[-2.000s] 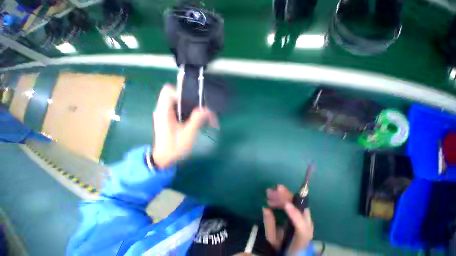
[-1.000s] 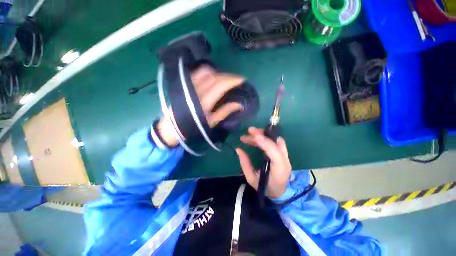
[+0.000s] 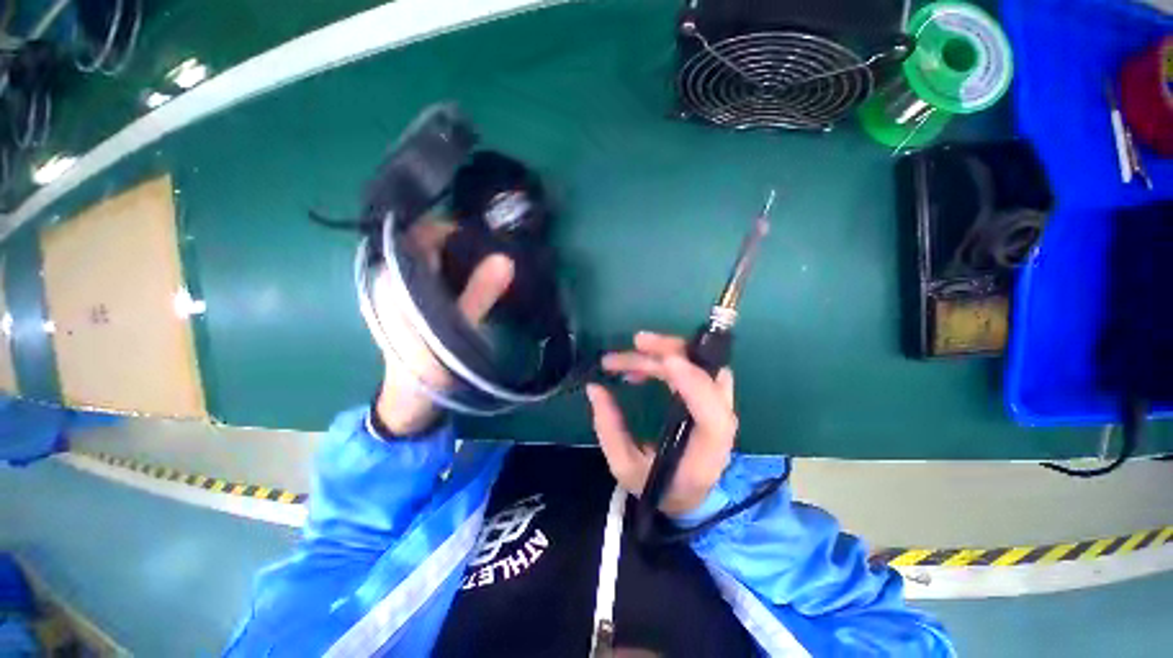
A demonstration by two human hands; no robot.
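A black headset (image 3: 502, 276) with two thin pale band rails is held over the green mat, left of centre. My left hand (image 3: 431, 309) grips it, with the band around the hand and the thumb beside one ear cup. A white mark shows on that ear cup; the image is blurred there. A short dark stalk sticks out to the left of the other cup. My right hand (image 3: 682, 424) holds a black soldering iron (image 3: 720, 328), tip pointing up and away. Its fingertips are near the headset's right edge; whether they touch it I cannot tell.
A fan with a wire grille (image 3: 772, 80) and a green solder spool (image 3: 958, 58) stand at the back right. The black iron stand (image 3: 920, 257) is beside the blue tray (image 3: 1029, 373). A tan board (image 3: 122, 309) lies at left. More headsets (image 3: 97, 32) are beyond the white edge.
The headset has come from the conveyor's edge to in front of me and turned, so its logo cup now faces up. My right hand and the iron have moved closer to it.
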